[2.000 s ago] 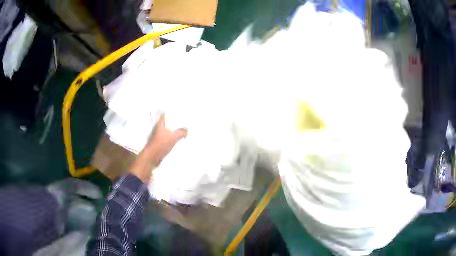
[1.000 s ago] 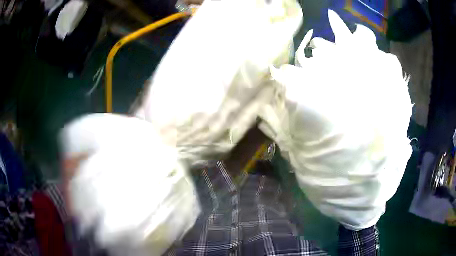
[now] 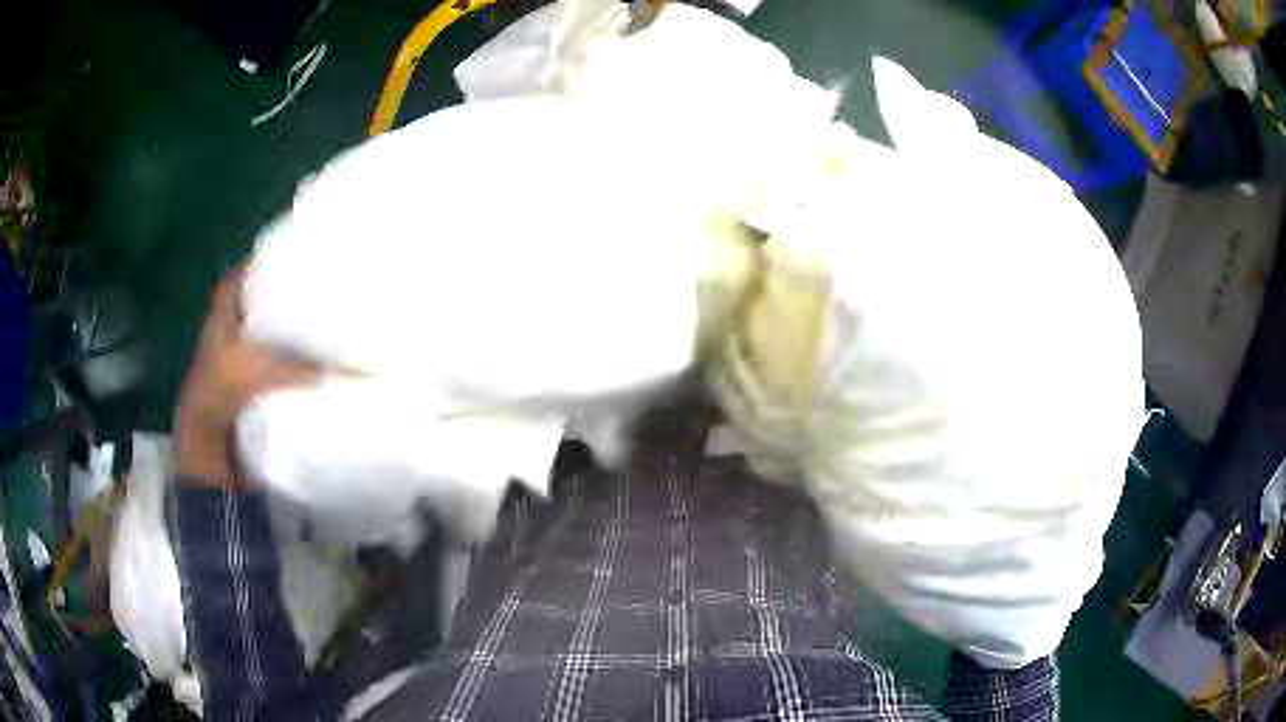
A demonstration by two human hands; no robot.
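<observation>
A large white bundle of garment pieces lies across the front of my body, overexposed and partly blurred. My left hand is at its left end, with fingers and thumb pressed round the cloth. A second white bundle part hangs in heavy folds on the right, over my right arm. My right hand is hidden by the cloth; only the checked right sleeve shows below it. A yellowish patch shows where the two masses meet.
A yellow tube frame stands at the top left behind the bundle. A blue crate-like thing is at the top right on the green floor. A pale sack or board is at the right. Cluttered objects lie at the lower left and lower right.
The left bundle has come up and in against my body, and my left hand now shows clearly at its end. The yellow frame has shifted up and mostly out of view.
</observation>
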